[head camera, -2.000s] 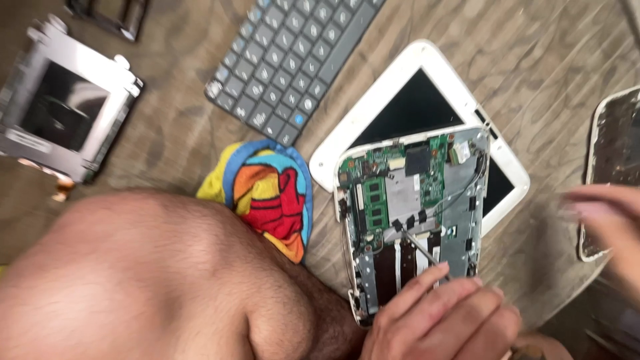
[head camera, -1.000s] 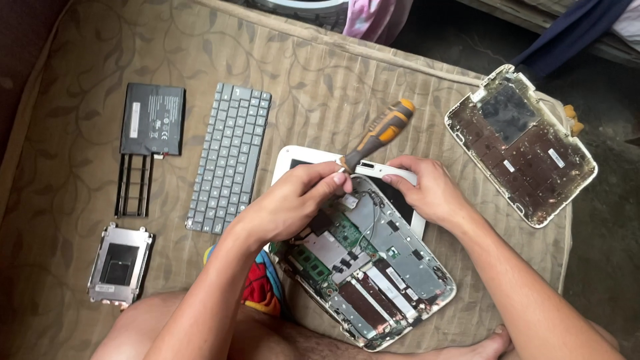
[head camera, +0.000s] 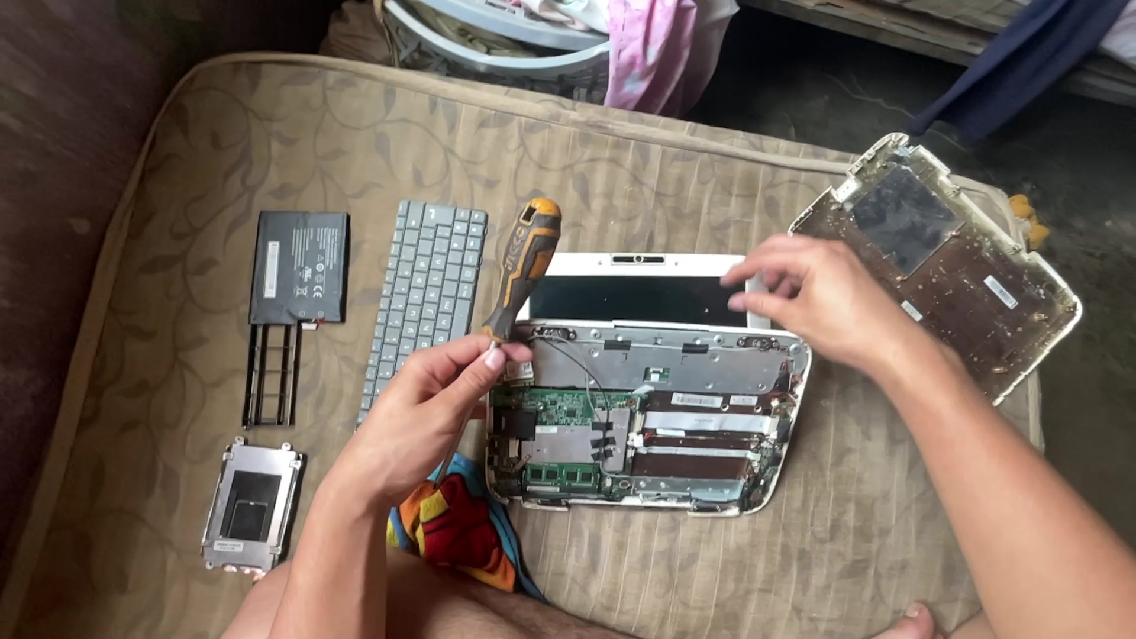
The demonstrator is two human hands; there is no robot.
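My left hand (head camera: 435, 399) grips a screwdriver (head camera: 525, 266) by its shaft just below the orange and grey handle, which points up; the shaft runs down toward a colourful cloth (head camera: 457, 524). Beside that hand lies an opened small laptop base (head camera: 710, 355), its green circuit board (head camera: 568, 404), metal plate and cables exposed. Behind the base, the white-framed screen (head camera: 621, 297) lies face up. My right hand (head camera: 808, 297) is over the screen's right corner, fingers bent and apart, with nothing seen in them; whether it touches the frame I cannot tell.
On the patterned mattress (head camera: 266, 124), a grey keyboard (head camera: 430, 284), a black battery (head camera: 302, 266), a black frame (head camera: 271, 377) and a metal drive caddy (head camera: 253, 506) lie left. The laptop's bottom cover (head camera: 958, 284) lies at the right edge. A basket with cloths (head camera: 497, 53) stands beyond.
The laptop base and screen have turned and now lie nearly square to the view. My right hand was on the screen's frame a second ago; its fingers are now raised. The view has shifted widely.
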